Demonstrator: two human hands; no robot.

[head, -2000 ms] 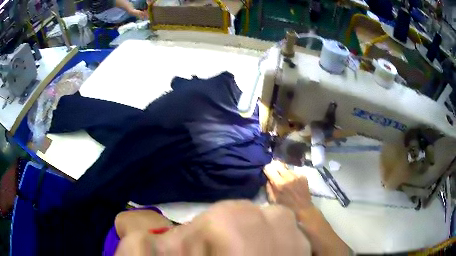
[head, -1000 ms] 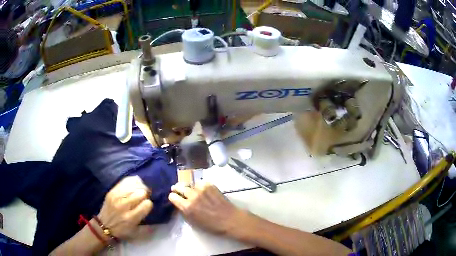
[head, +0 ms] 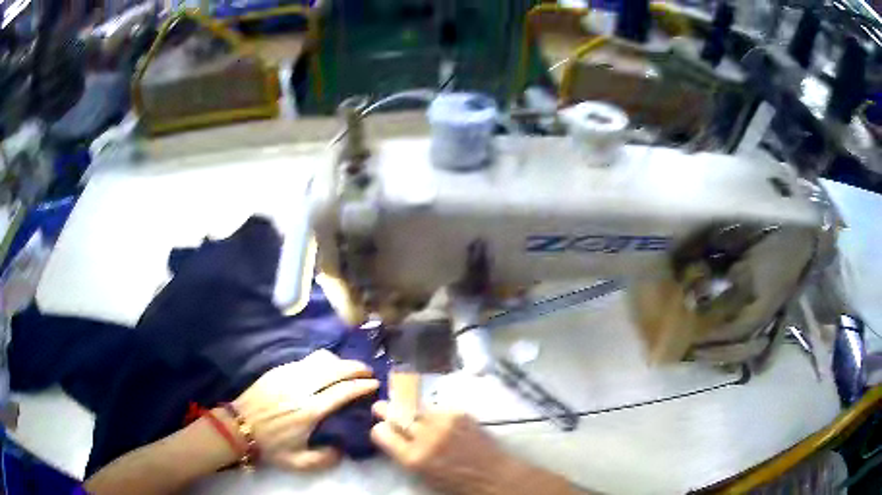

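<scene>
The dark navy garment (head: 184, 338) lies spread left of the needle, its right edge under the machine's left end. My left hand (head: 305, 401) lies on the cloth with bent fingers, holding it just in front of the presser foot area. My right hand (head: 435, 445) has its fingertips at the cloth's right edge, beside the orange-tan patch (head: 404, 389). The cream sewing machine (head: 580, 203) stands behind my hands. Blur hides the needle and the exact finger contact.
Thread snips (head: 534, 392) lie right of the needle, near a white chip (head: 525, 351). A dark square plate (head: 426, 345) and a white rounded fitting (head: 473, 350) are beside the needle. White spools (head: 462, 131) top the machine. A yellow bar (head: 808, 445) runs at front right.
Since two seconds ago, my left hand has come onto the cloth near the needle. Since one second ago, it has moved closer to the needle, its fingers reaching further right. The camera view has shifted.
</scene>
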